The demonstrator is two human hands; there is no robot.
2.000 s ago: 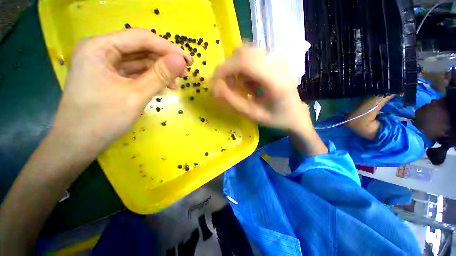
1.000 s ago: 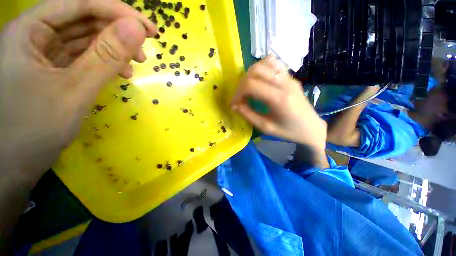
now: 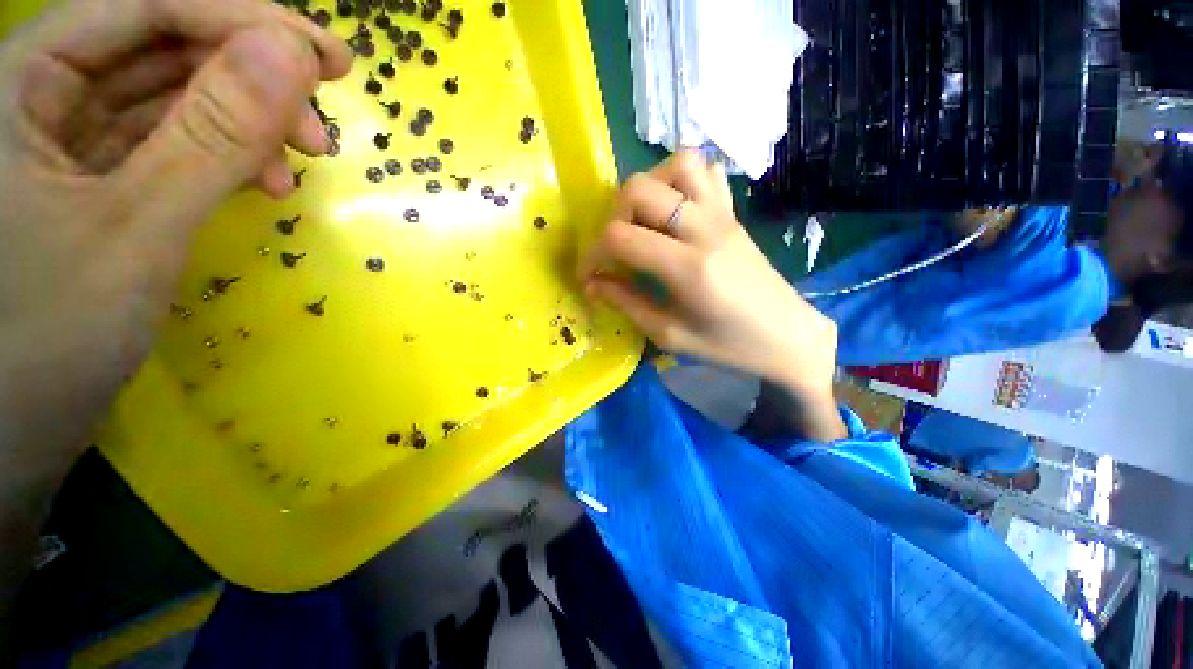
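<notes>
The yellow tray (image 3: 308,555) lies in front of me, cut off by the top edge. Small dark round parts (image 3: 419,166) cluster in its upper middle. A few have thin stems, like the stemmed part (image 3: 317,307) lower down. Finer brownish bits (image 3: 268,467) lie near the lower end. My left hand (image 3: 157,144) is large and close to the camera over the tray's left side, thumb and fingertips together; whether they hold a part cannot be seen. My right hand (image 3: 693,268), with a ring, is at the tray's right rim, fingers curled and fingertips close together; anything between them is too small to tell.
A white stack (image 3: 720,79) stands beyond my right hand, beside glossy black stacked trays (image 3: 929,105). Small white scraps (image 3: 812,242) lie on the green bench. Another person's blue sleeve (image 3: 968,294) and a thin white cable (image 3: 903,277) are at the right.
The view has moved closer and shifted over the tray. My left hand has moved left in the picture, away from the main cluster. My right hand's fingers have drawn closer together at the right rim.
</notes>
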